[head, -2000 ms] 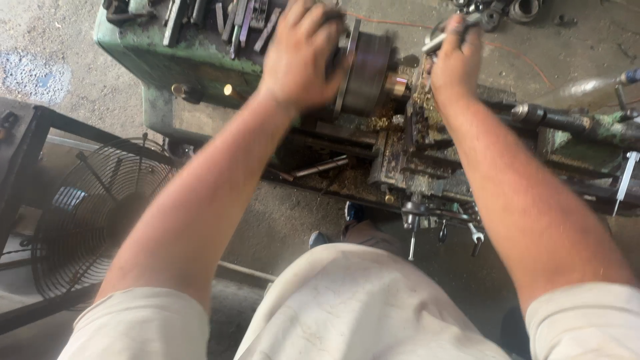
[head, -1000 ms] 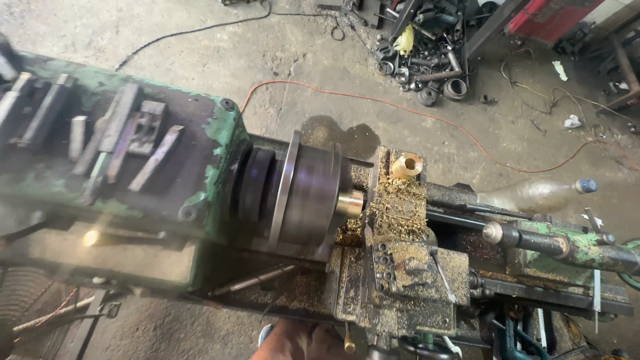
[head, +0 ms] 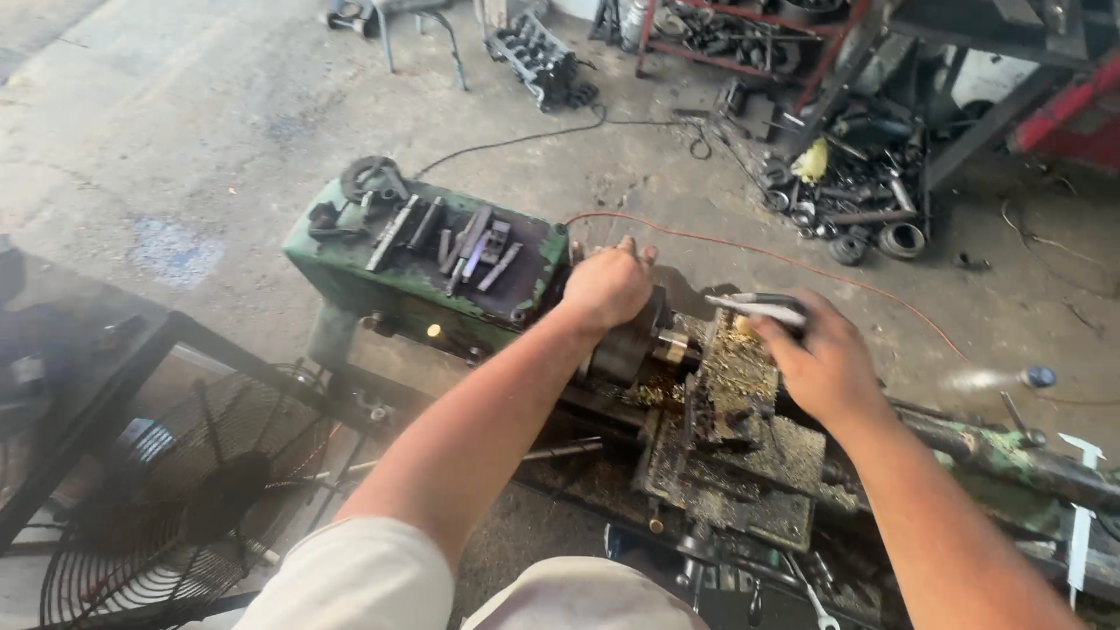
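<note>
My left hand (head: 610, 282) lies over the back of the dark lathe chuck (head: 626, 350), fingers spread, with nothing seen in its grasp. A brass-coloured workpiece (head: 672, 346) sticks out of the chuck to the right. My right hand (head: 818, 350) is closed around a slim tool with a pale tip and dark body (head: 761, 306), perhaps calipers, above the carriage. The carriage (head: 744, 376) is covered in brass chips. A yellowish piece (head: 746, 325) shows beside my right fingers.
Metal bars and tool bits (head: 477, 245) lie on the green headstock (head: 394, 289). A caged fan (head: 219, 490) stands lower left. The tailstock (head: 980, 446) is at right, near white calipers (head: 1082, 525). An orange cable (head: 787, 258) crosses the floor behind, before piled metal parts (head: 849, 201).
One second ago no hand was over the chuck or the carriage; now my left hand is at the chuck and my right holds a tool above the carriage. The view has shifted widely.
</note>
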